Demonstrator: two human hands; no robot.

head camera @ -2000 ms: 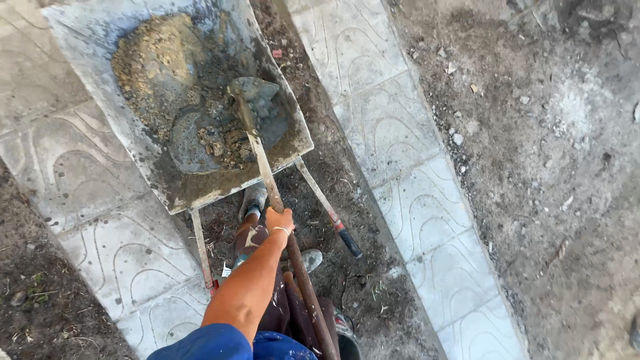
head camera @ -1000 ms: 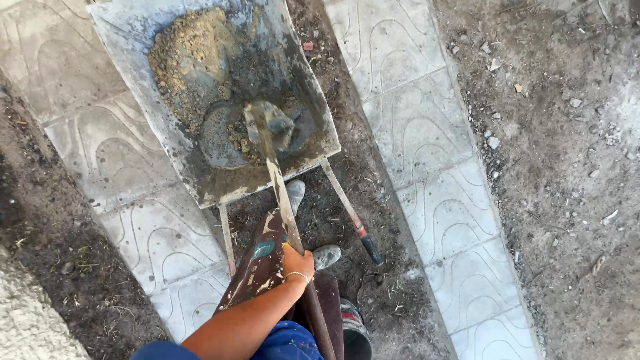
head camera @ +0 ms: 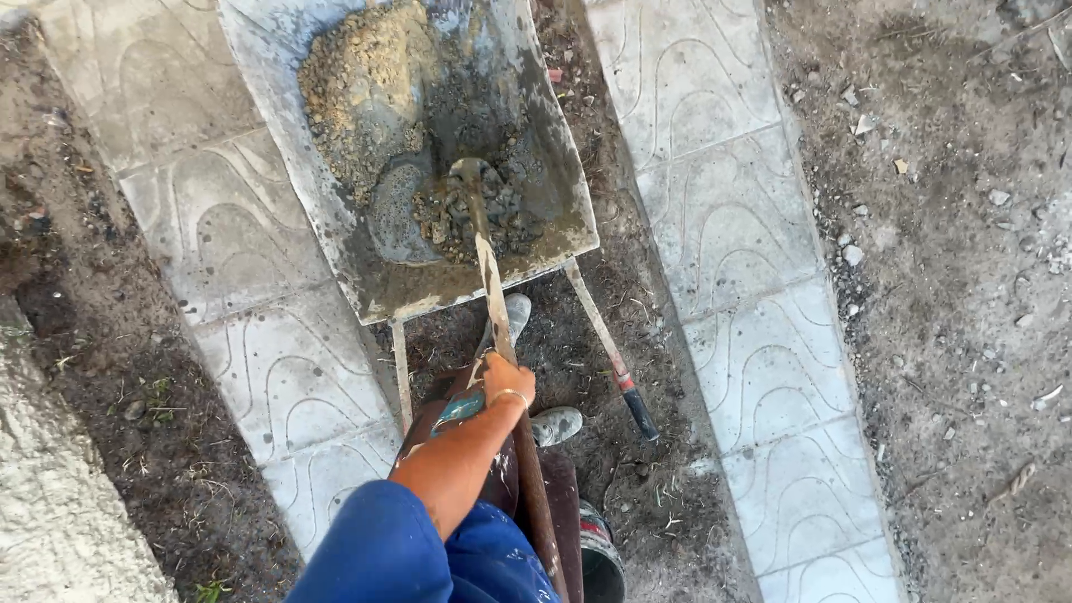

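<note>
My left hand (head camera: 507,378) is closed around the long wooden handle (head camera: 494,289) of what looks like a hoe, with a thin bracelet at the wrist. The handle slants from the wheelbarrow down past my legs. Its metal head (head camera: 469,170) sits in wet grey mortar (head camera: 502,201), the blade mostly buried. Inside the metal wheelbarrow tray (head camera: 574,180), a heap of tan sandy mix (head camera: 360,92) lies at the upper left, beside a pool of grey water (head camera: 398,213). My right hand is out of view.
Wheelbarrow handles (head camera: 596,322) extend toward me on both sides of my shoes (head camera: 556,425). A bucket (head camera: 601,557) stands close by my leg. Patterned concrete slabs (head camera: 762,343) run along both sides, with dirt and small stones beyond. A rough pale wall surface (head camera: 59,502) borders the lower left.
The tool's blade showed on top of the mix in both earlier frames; now it is mostly sunk in. My left hand remains around the handle. The view has shifted somewhat.
</note>
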